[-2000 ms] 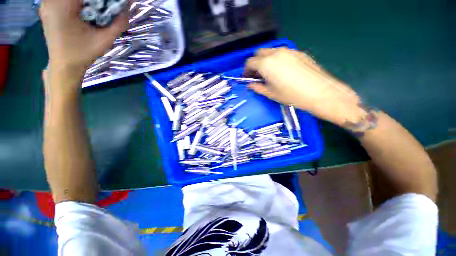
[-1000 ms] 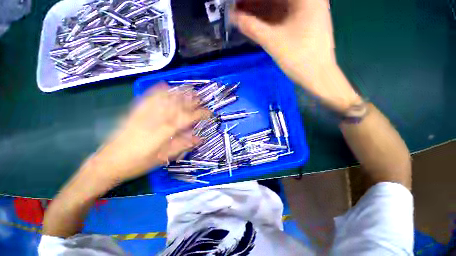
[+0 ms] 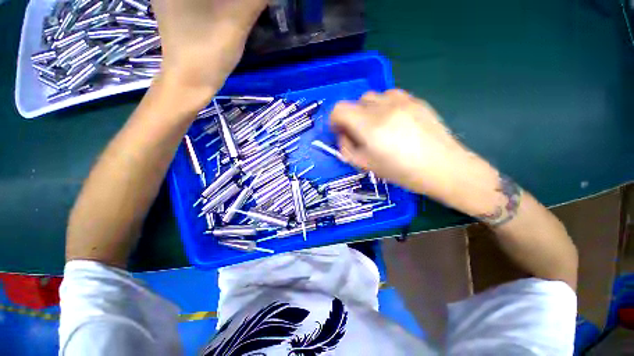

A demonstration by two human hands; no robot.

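The blue parts tray [image 3: 292, 249] lies in front of me with many loose metal cylinders [image 3: 261, 167], each with a thin rod. My right hand [image 3: 389, 135] is over the tray's right part, slightly blurred, its fingers closed on a metal cylinder [image 3: 328, 149] whose light end sticks out to the left. My left hand [image 3: 205, 35] is at the top edge of the picture, beyond the tray's upper left corner. Its fingers are cut off, so what it holds cannot be seen. The black machine [image 3: 337, 24] stands just beyond the tray, its top cut off.
The white parts tray [image 3: 28, 87], heaped with similar cylinders, is at the upper left, partly behind my left hand. The dark green bench top [image 3: 486, 83] extends to the right. Brown panels [image 3: 434, 271] and a red object [image 3: 31, 290] are below the bench edge.
My left hand has moved from over the blue tray up beside the machine. My right hand has come down from the machine to the blue tray, where it has taken hold of a cylinder.
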